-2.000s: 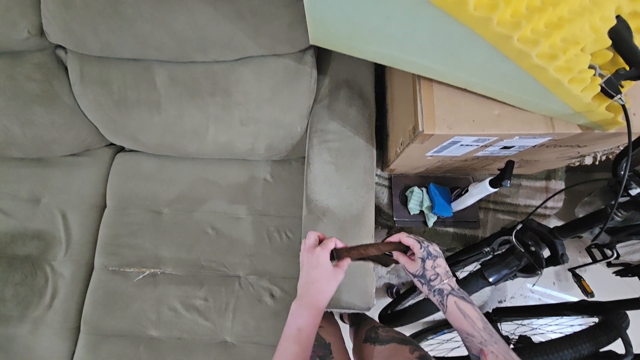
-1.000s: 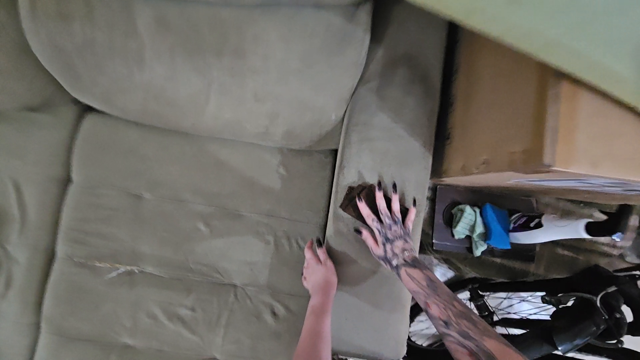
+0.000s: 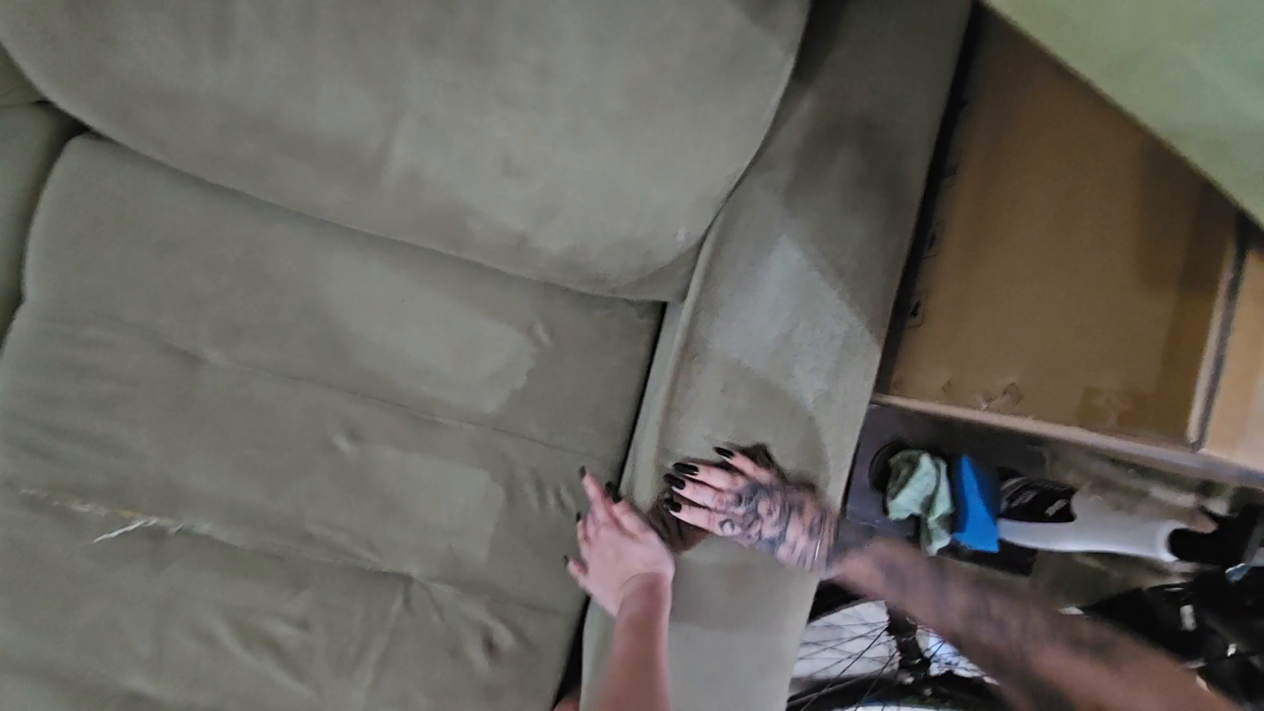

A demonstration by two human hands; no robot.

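My right hand (image 3: 755, 509), tattooed and with dark nails, presses flat on a brown cloth or pad (image 3: 681, 518) on the padded arm (image 3: 780, 336) of a grey-green fabric sofa. Much of the brown piece is hidden under the palm, so its exact kind cannot be told. My left hand (image 3: 617, 548) rests at the inner edge of the armrest, just left of the brown piece, fingers apart, with nothing seen in it. Darker and lighter patches show on the armrest. Beside it lies the seat cushion (image 3: 276, 434), which has a torn seam with loose pale threads at the left.
Right of the armrest stands a cardboard box (image 3: 1066, 247) below a pale green panel (image 3: 1165, 89). Nearer me are a light green cloth (image 3: 920, 494), a blue cloth or sponge (image 3: 976, 504), a white and black object (image 3: 1096, 523) and a spoked bicycle wheel (image 3: 859, 642).
Two seconds ago both hands held the brown piece up over the armrest; now it lies under my right hand. My left hand has let go. The view has moved closer to the sofa.
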